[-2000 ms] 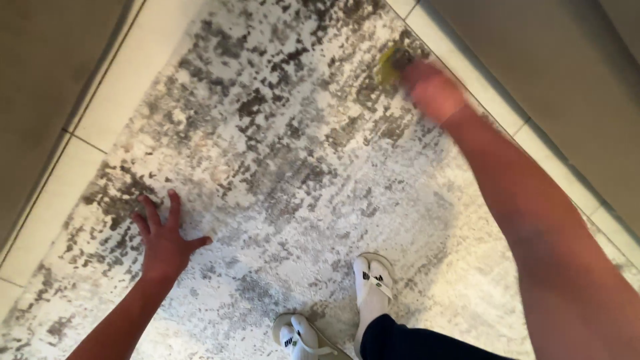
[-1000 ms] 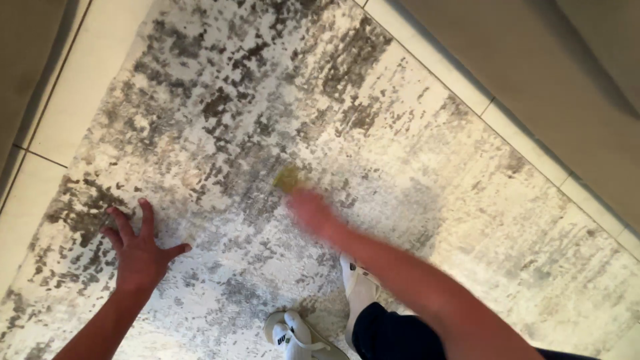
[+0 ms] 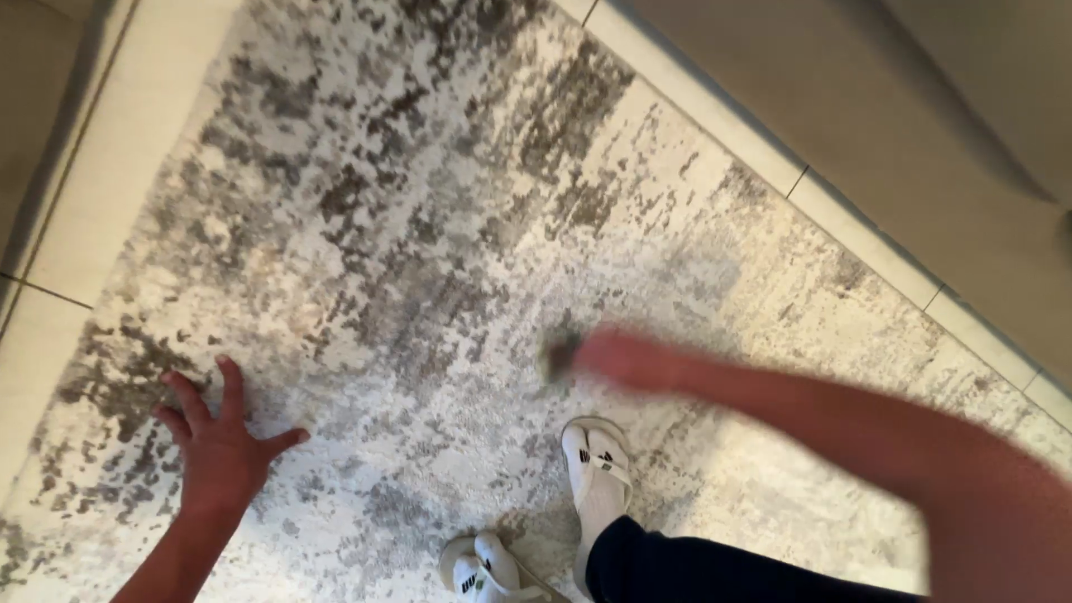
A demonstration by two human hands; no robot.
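My left hand (image 3: 222,456) rests on a mottled grey and cream rug (image 3: 435,285) at the lower left, fingers spread and holding nothing. Right of centre, my right hand (image 3: 624,358) is blurred and closed around a small greenish-yellow thing (image 3: 554,356), perhaps a sponge or brush, low over the rug or against it. The blur hides its exact shape and its contact with the rug.
My feet in white socks and thong sandals (image 3: 596,461) stand on the rug at the bottom. Pale floor tiles (image 3: 117,167) border the rug. Grey-brown furniture (image 3: 846,109) rises along the upper right, and another brown surface (image 3: 38,100) at the upper left.
My right hand has swept from the rug's upper right edge down toward my feet with the greenish-yellow thing. My left hand has stayed spread on the rug.
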